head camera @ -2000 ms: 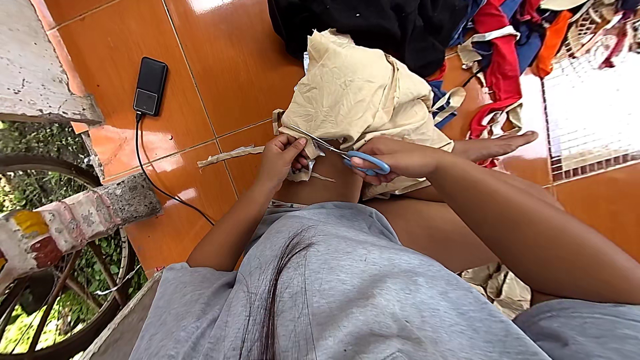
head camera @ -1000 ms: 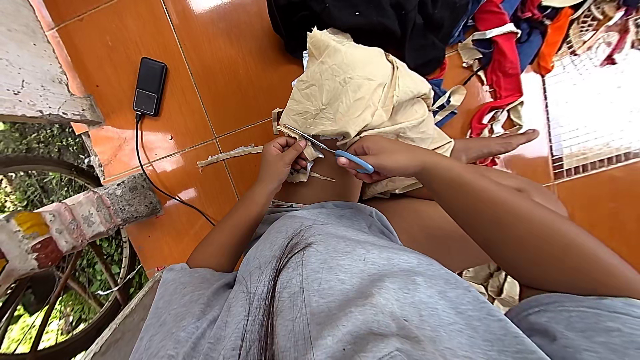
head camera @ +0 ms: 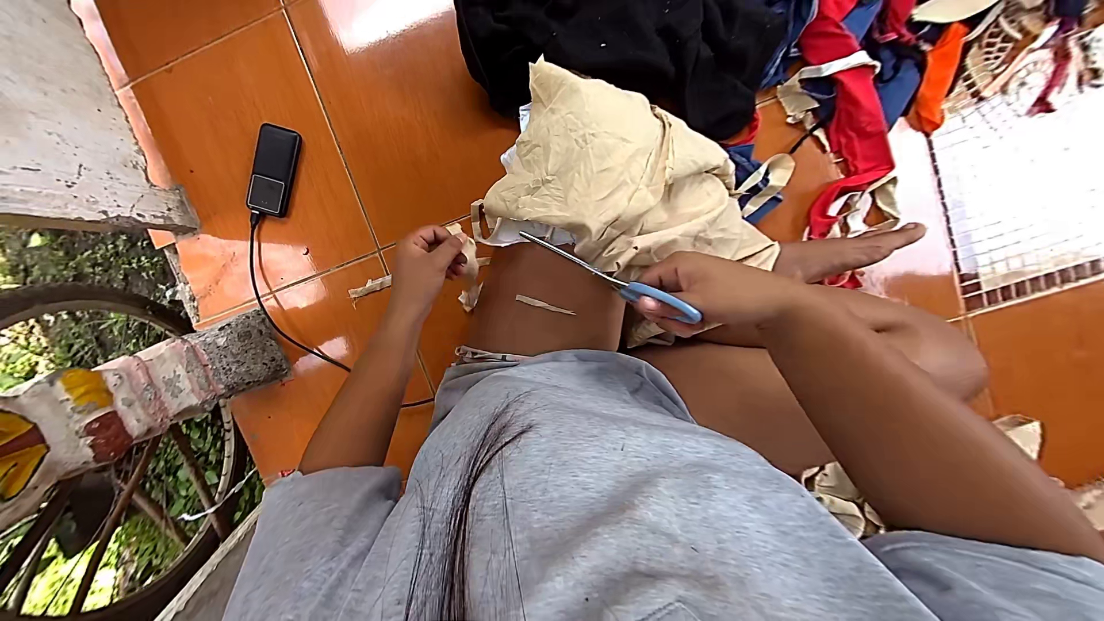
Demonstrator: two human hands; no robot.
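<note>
My right hand (head camera: 690, 289) holds scissors (head camera: 642, 297) by their light blue handles, the blades closed together and pointing up and left over my thigh. Cream fabric (head camera: 612, 164) lies crumpled over my legs just beyond the blades. Pinched in my left hand (head camera: 434, 263) is a small cream cloth scrap (head camera: 467, 267), a little left of the fabric and apart from the scissors. A thin cloth sliver (head camera: 545, 304) rests on my bare thigh. Another narrow strip (head camera: 371, 287) is on the tiles beyond my left wrist.
A black power bank (head camera: 274, 170) with a cable (head camera: 259, 285) lies on the orange tiles at left. Black cloth (head camera: 612, 52) is heaped beyond my legs, with red, blue and orange fabric pieces (head camera: 858, 121) to its right. A spoked wheel (head camera: 129, 509) stands beside a painted post (head camera: 147, 388).
My left hand has moved left, away from the cream fabric, with a scrap in its fingers. The scissors, whose blades were apart two seconds ago, are now closed and clear of that hand.
</note>
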